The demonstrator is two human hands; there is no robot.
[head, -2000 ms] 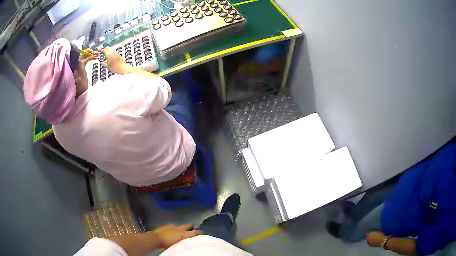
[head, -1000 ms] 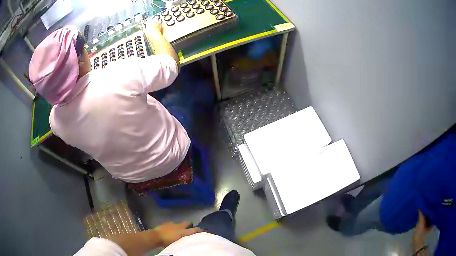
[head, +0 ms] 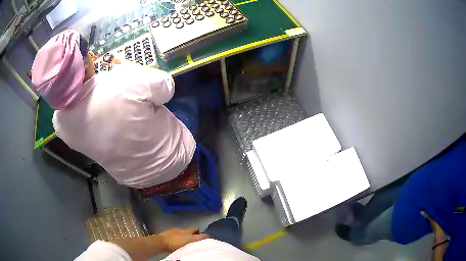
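My left hand (head: 183, 238) is at the bottom edge, against the front of my pale shirt. Its fingers are small and partly hidden, and I see no object in it. My right hand is not in view. In front of me, a seated person in a pink cap (head: 60, 69) and pale pink shirt bends over a white parts tray (head: 120, 52) with rows of dark rings. A tan tray stack (head: 189, 34) with spaced rings lies to its right on the green mat (head: 273, 25).
Stacked white blocks (head: 322, 186) stand on the floor at the right, beside grey dimpled trays (head: 265, 120). A blue stool (head: 208, 191) is under the seated person. A wrapped brown bundle (head: 115, 224) lies at the lower left. A person in blue (head: 429, 199) stands at the right edge.
The seated person's arm reached to the tan stack one second ago and is now back at the white tray. The person in blue has drawn a hand in against the body. My left hand stays in place.
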